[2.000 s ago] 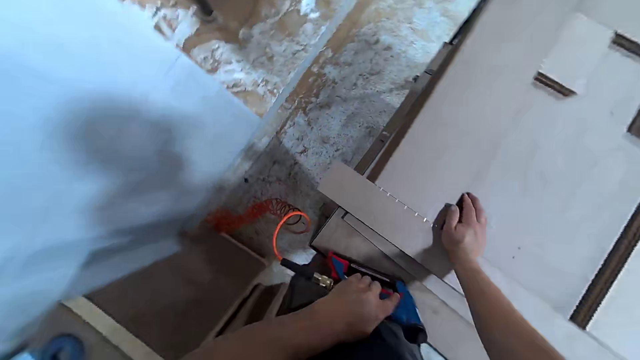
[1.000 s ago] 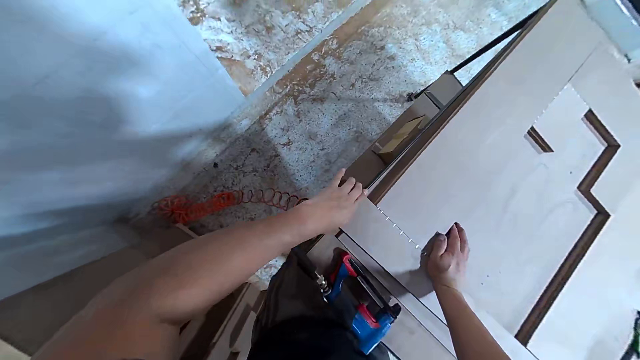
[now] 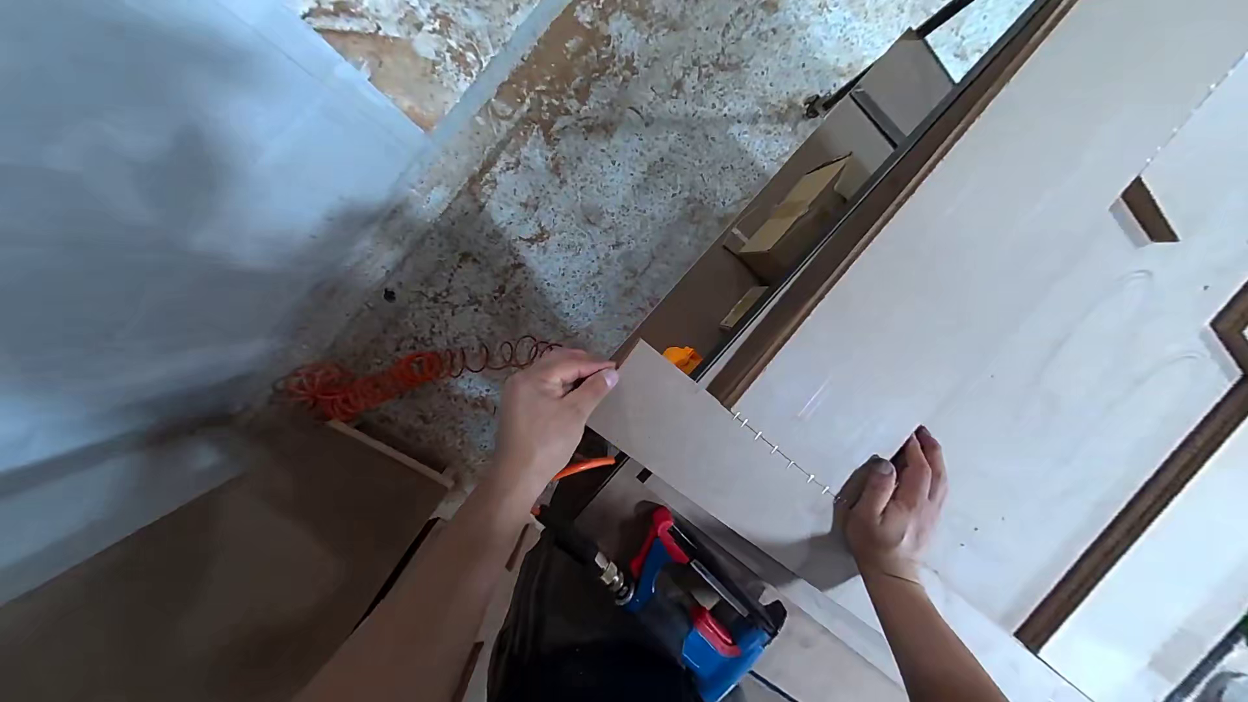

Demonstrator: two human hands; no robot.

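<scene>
My left hand (image 3: pixel 558 405) pinches the outer corner of a pale board piece (image 3: pixel 673 419) between thumb and fingers. A line of metal staples (image 3: pixel 780 453) runs along the seam between this piece and the large pale panel (image 3: pixel 936 322). On the panel near the end of that seam rests my right hand (image 3: pixel 899 502), its fingers curled around something small and dark that is mostly hidden. Below the board piece, near my lap, lies a blue and red pneumatic stapler (image 3: pixel 692 604), touched by neither hand. A hose with a metal coupling (image 3: pixel 612 577) is joined to it.
A coiled orange air hose (image 3: pixel 409 375) lies on the stained floor (image 3: pixel 624 195). Beneath the panel's edge is a shelf with cardboard boxes (image 3: pixel 795 219) and an orange object (image 3: pixel 682 359). Brown-edged cutouts (image 3: pixel 1150 210) open in the panel. A brown board (image 3: pixel 214 575) stands at lower left.
My left hand has let go of the stapler it held two seconds ago and moved up to the board piece's corner. My right hand has stayed by the seam.
</scene>
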